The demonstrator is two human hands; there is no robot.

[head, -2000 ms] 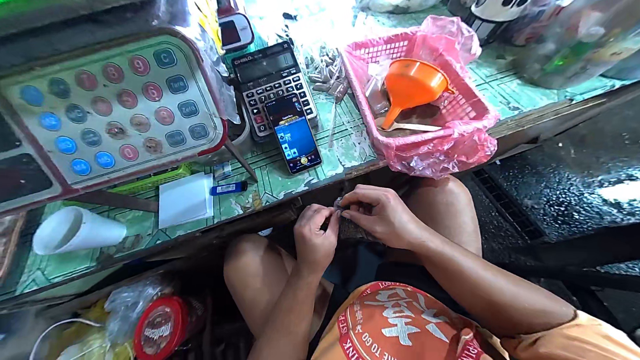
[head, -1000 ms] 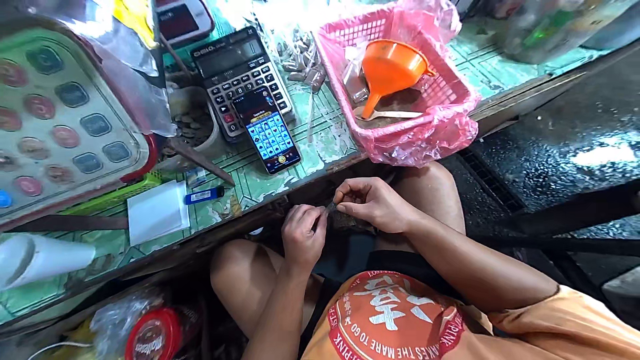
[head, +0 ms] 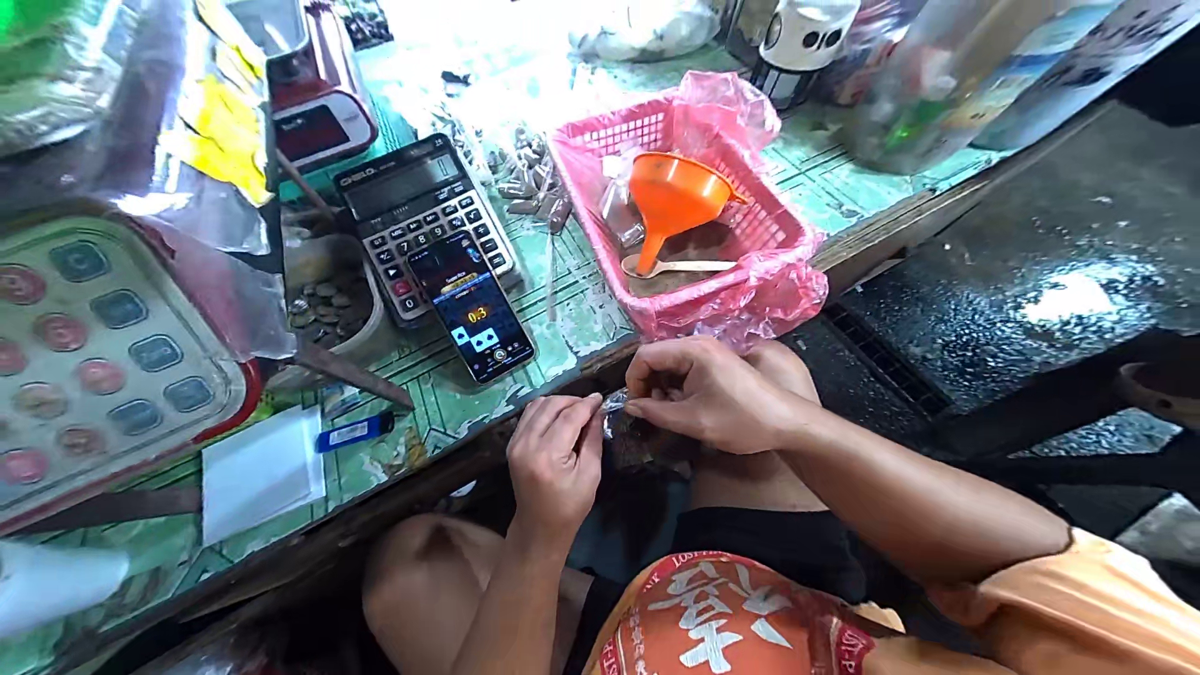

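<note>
My left hand (head: 560, 455) and my right hand (head: 703, 394) meet over my lap, just off the table's front edge. Between their fingertips they pinch a small clear plastic packet (head: 614, 412); its contents cannot be made out. Beyond my right hand stands a pink plastic basket (head: 600, 239) lined with pink film. In it lie an orange funnel (head: 677, 195), a pale wooden spoon (head: 689, 266) and clear plastic bags (head: 619, 211). A heap of small filled packets (head: 536, 178) lies left of the basket.
A smartphone (head: 472, 305) leans on a desk calculator (head: 422, 220). Left of them are a tub of coins (head: 328, 300), a blue lighter (head: 354, 432), white paper (head: 262, 473) and a large keypad scale (head: 103, 356). Plastic containers (head: 947, 84) stand at the back right.
My hands stay together at the table edge, while the fingers have shifted and the clear packet now shows between them. The phone's display has changed.
</note>
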